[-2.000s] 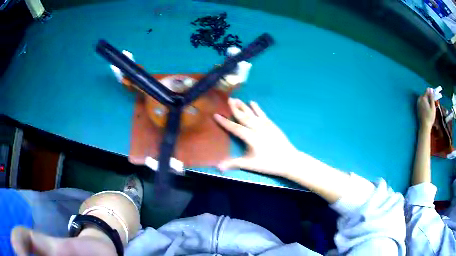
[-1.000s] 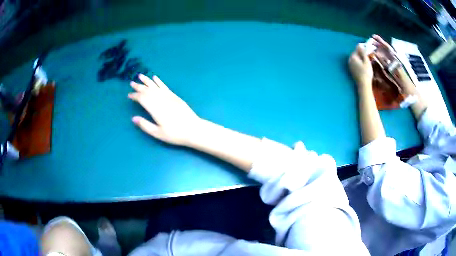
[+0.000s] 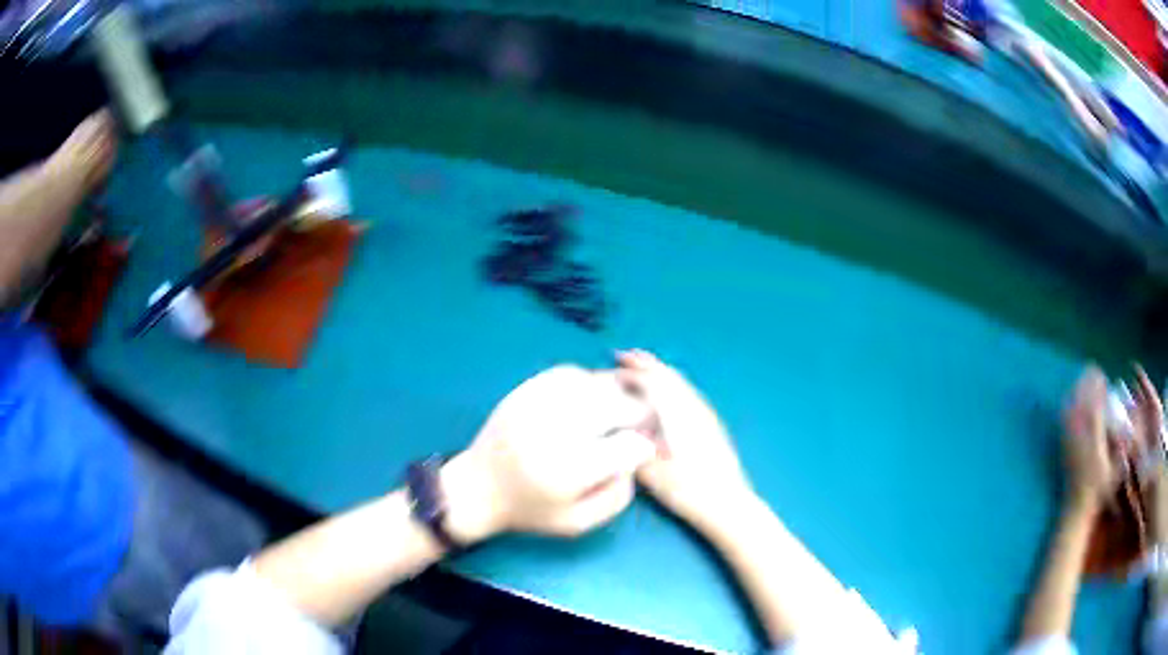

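Note:
My left hand (image 3: 564,450), with a dark band on its wrist, and my right hand (image 3: 688,441) meet above the front of the bench. Their fingertips touch, curled together. The fingers hide whatever may be between them, and the picture is blurred. A loose pile of small black pieces (image 3: 544,266) lies on the bench just beyond my hands. A black-armed frame (image 3: 243,253) sits on an orange-brown jig (image 3: 288,305) with white blocks, to the left and apart from my hands.
At the left edge is another person's arm (image 3: 45,205) and blue sleeve, by another jig (image 3: 87,288). At the right, a person's hands (image 3: 1091,441) are at an orange-brown jig (image 3: 1117,535). A dark green conveyor belt (image 3: 717,218) runs behind the teal bench (image 3: 820,410).
The view has turned, so the bench things sit elsewhere in the picture. My left hand has come into view and met my right hand, whose fingers were spread beside the pile.

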